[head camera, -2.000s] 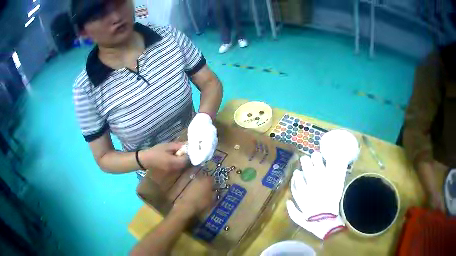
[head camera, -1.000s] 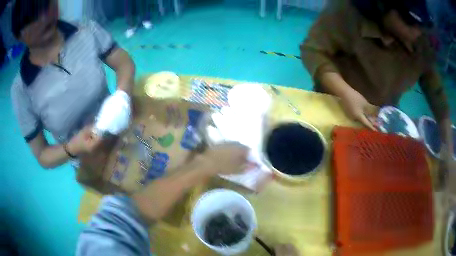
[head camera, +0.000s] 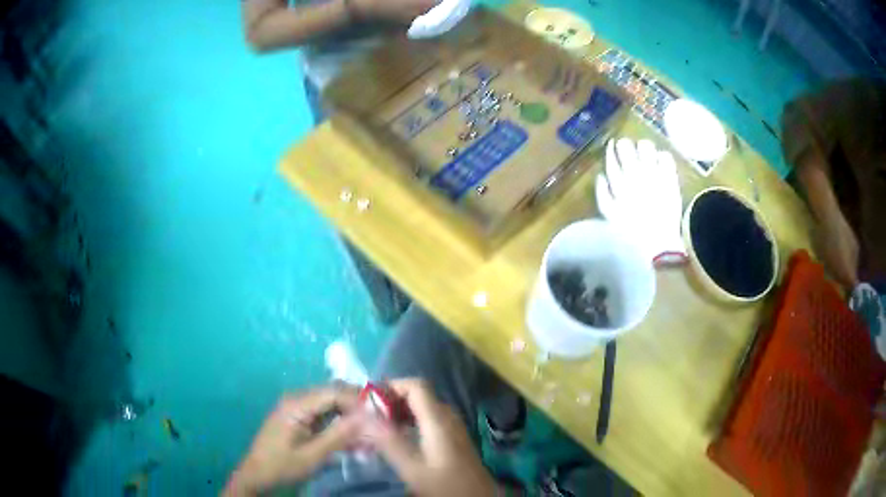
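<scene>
A white knitted glove (head camera: 347, 365) with a red cuff edge hangs between my bare hands at the bottom, over my lap. My left hand (head camera: 301, 437) and my right hand (head camera: 425, 439) come together at the cuff, fingers bent around it; the fingertips are blurred and overlap. Another white glove (head camera: 643, 199) lies flat on the yellow table (head camera: 442, 296), beside a white bucket (head camera: 636, 281) holding dark pieces.
A carton (head camera: 384, 141) with shiny pieces is at the back left. A black-filled bowl (head camera: 731, 243), colour chart (head camera: 636, 82), dark stick (head camera: 606, 393) and orange-red tray (head camera: 806, 388) are on the table. One person (head camera: 301, 24) stands behind; another (head camera: 835, 175) is at right.
My view has turned down and left. My left hand has moved from the gloves on the table to my lap, with a glove. My right hand has left the dark stick and joined it.
</scene>
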